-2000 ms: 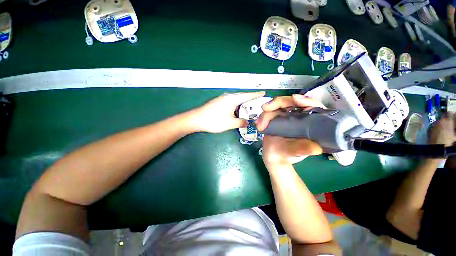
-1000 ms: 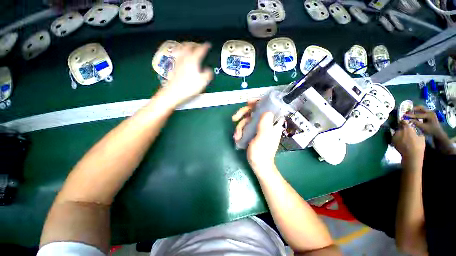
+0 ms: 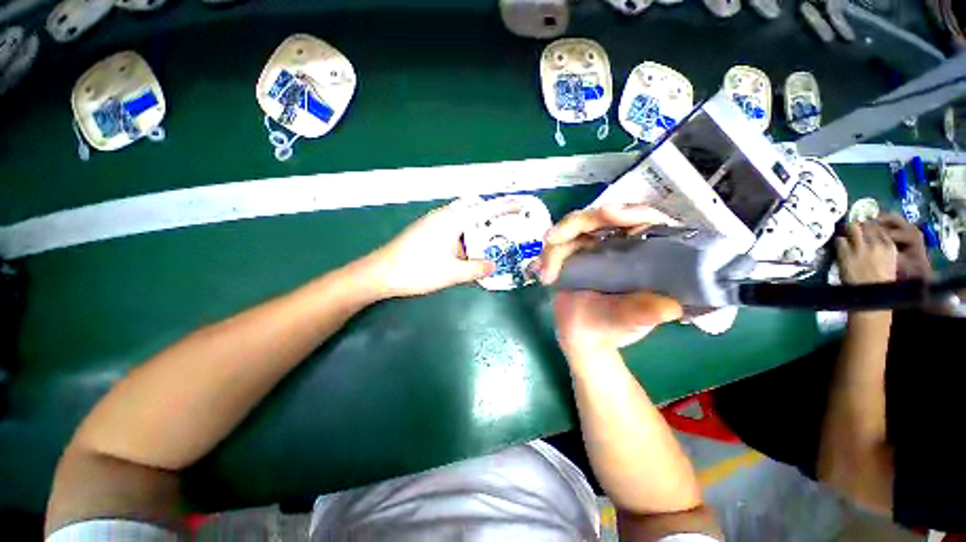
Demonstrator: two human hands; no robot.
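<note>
My left hand [image 3: 434, 254] holds a cream rounded-square housing [image 3: 511, 217] by its left side, above the green surface. A blue patterned circuit board [image 3: 506, 257] and a blue component [image 3: 531, 250] lie inside the housing. My right hand [image 3: 609, 307] is closed round a grey electric screwdriver [image 3: 636, 265], held nearly level with its front end at the housing's right edge. A black cable [image 3: 837, 295] runs from its rear to the right. The driver tip is hidden by my fingers.
The screw feeder [image 3: 704, 175] stands just right and beyond my hands, with white housings [image 3: 805, 217] piled beside it. More housings with boards [image 3: 119, 101] line the far side past the white strip [image 3: 265, 198]. Another person's hands [image 3: 874, 252] work at the right.
My left hand has come back from the far row and now holds a housing. The screwdriver has swung from the feeder's front to point left at that housing.
</note>
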